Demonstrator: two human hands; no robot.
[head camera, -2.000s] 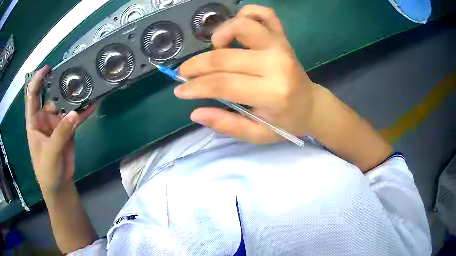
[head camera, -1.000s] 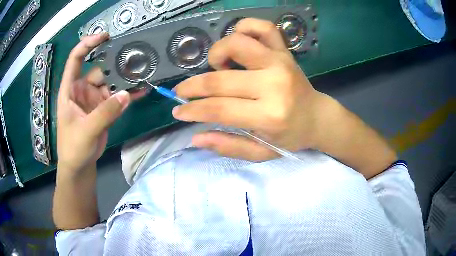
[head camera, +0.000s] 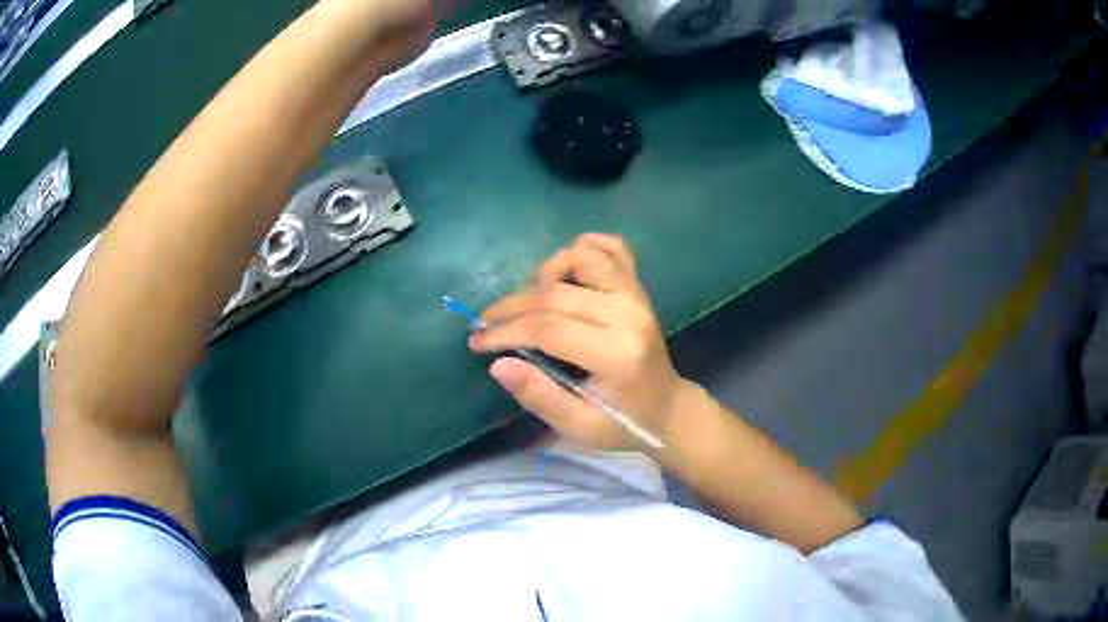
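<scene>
My right hand (head camera: 589, 346) holds the slim pen-like pick (head camera: 553, 368) over the green bench, its blue collar and tip pointing up and left. My left arm (head camera: 182, 231) stretches up across the left side; the left hand (head camera: 407, 15) is at the top edge, mostly cut off and blurred, so what it holds is hidden. A pale metal fixture (head camera: 314, 243) with round seats lies on the bench, partly hidden under my left forearm. Another fixture (head camera: 561, 44) with ringed seats lies at the top, beside a grey metal housing.
A black round pad (head camera: 586, 136) lies on the green bench (head camera: 365, 401). A light blue and white cap (head camera: 857, 116) lies at the upper right. A grey housing (head camera: 717, 22) stands at the top. More fixtures (head camera: 34, 207) are at the far left. A grey crate (head camera: 1063, 522) stands on the floor.
The dark four-seat fixture is no longer seen between my hands. My left hand has moved to the top edge. My right hand has moved down with the pick. The view has shifted, showing the black pad.
</scene>
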